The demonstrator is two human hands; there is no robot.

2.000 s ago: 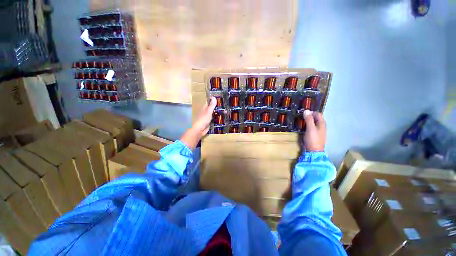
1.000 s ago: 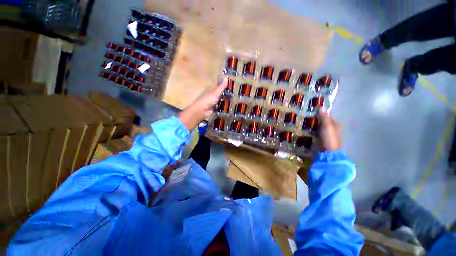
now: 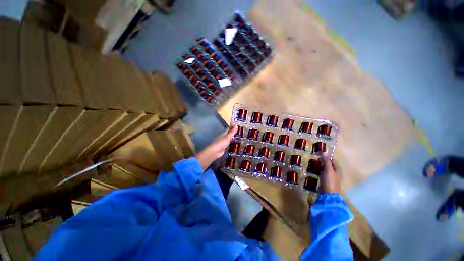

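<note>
A clear blister tray (image 3: 277, 145) is held level in front of me, its pockets filled with rows of red-brown copper coils (image 3: 279, 156). My left hand (image 3: 218, 146) grips its left edge. My right hand (image 3: 330, 174) grips its right edge, near the lower corner. The tray overlaps the wooden board (image 3: 325, 76) in view; whether it touches the board I cannot tell. A tray stack (image 3: 244, 46) with similar coils and white paper slips (image 3: 224, 82) stands at the board's far left end.
Rows of brown cartons (image 3: 61, 127) stand close on my left. Brown carton flaps (image 3: 285, 204) lie below the tray, near my body. A person's feet (image 3: 444, 204) are at the right edge on the grey-blue floor.
The tray has come out from over the carton and now shows over the board's near part. My view has turned left, so the tray stack and cartons sit further right and at a slant.
</note>
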